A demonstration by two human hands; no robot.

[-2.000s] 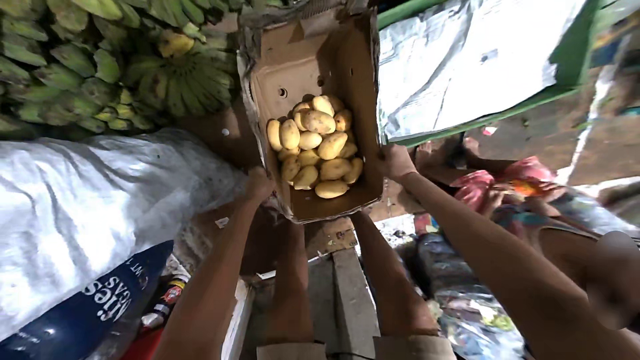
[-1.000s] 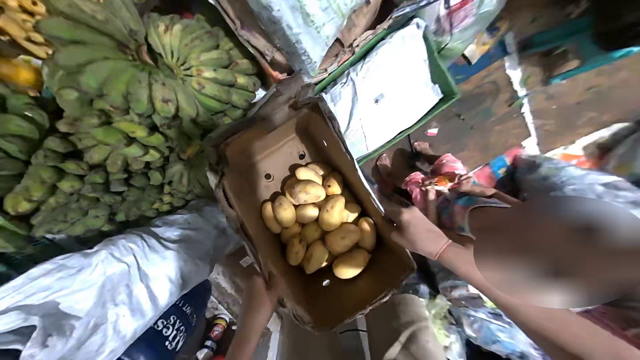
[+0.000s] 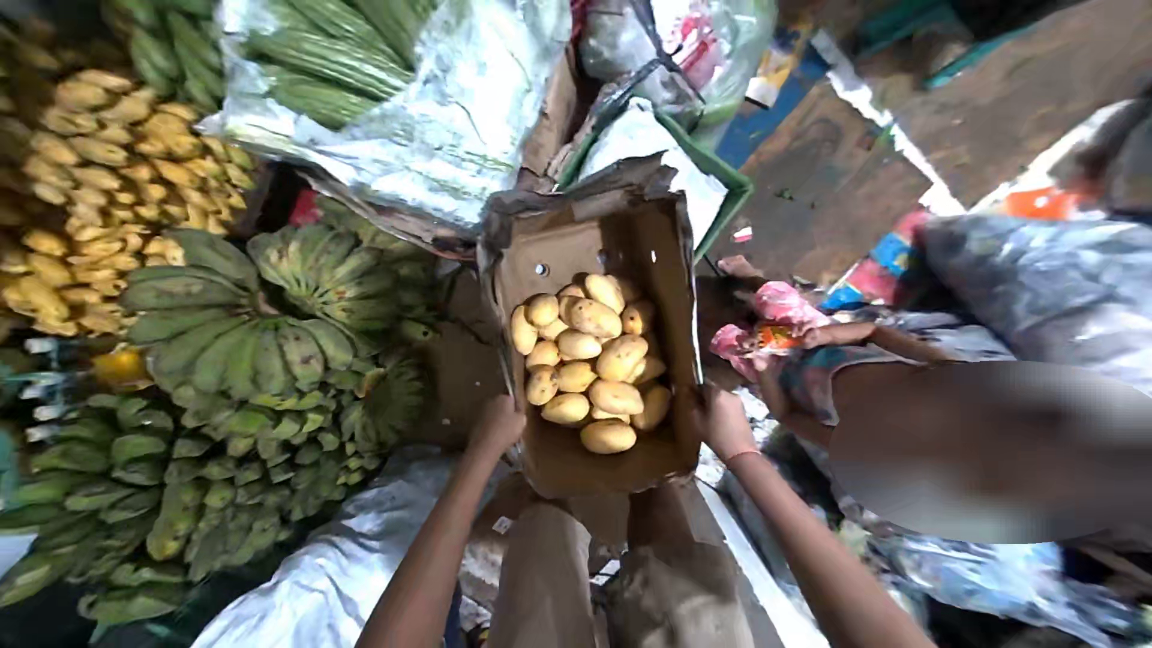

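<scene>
An open cardboard box (image 3: 576, 472) with torn, taped edges is between my hands, above my knees. Several yellow-brown potatoes (image 3: 596, 319) lie heaped in its middle. My left hand (image 3: 499, 423) grips the left wall near the lower corner. On the opposite wall, my right hand (image 3: 723, 423), with a thin red band at the wrist, holds the edge. The fingers of both hands are partly hidden by the box walls.
Green banana bunches (image 3: 243, 315) and yellow bananas (image 3: 126, 171) fill the left. Plastic-wrapped green vegetables (image 3: 342, 63) lie beyond. A green-edged crate (image 3: 733, 193) stands behind the box. At right sits another person (image 3: 837, 396) near plastic bags (image 3: 1035, 279). White sacking (image 3: 333, 558) lies lower left.
The view has swung toward the left, showing the yellow bananas and wrapped vegetables. The box, tilted one second ago, is straighter in view. Both hands still hold it.
</scene>
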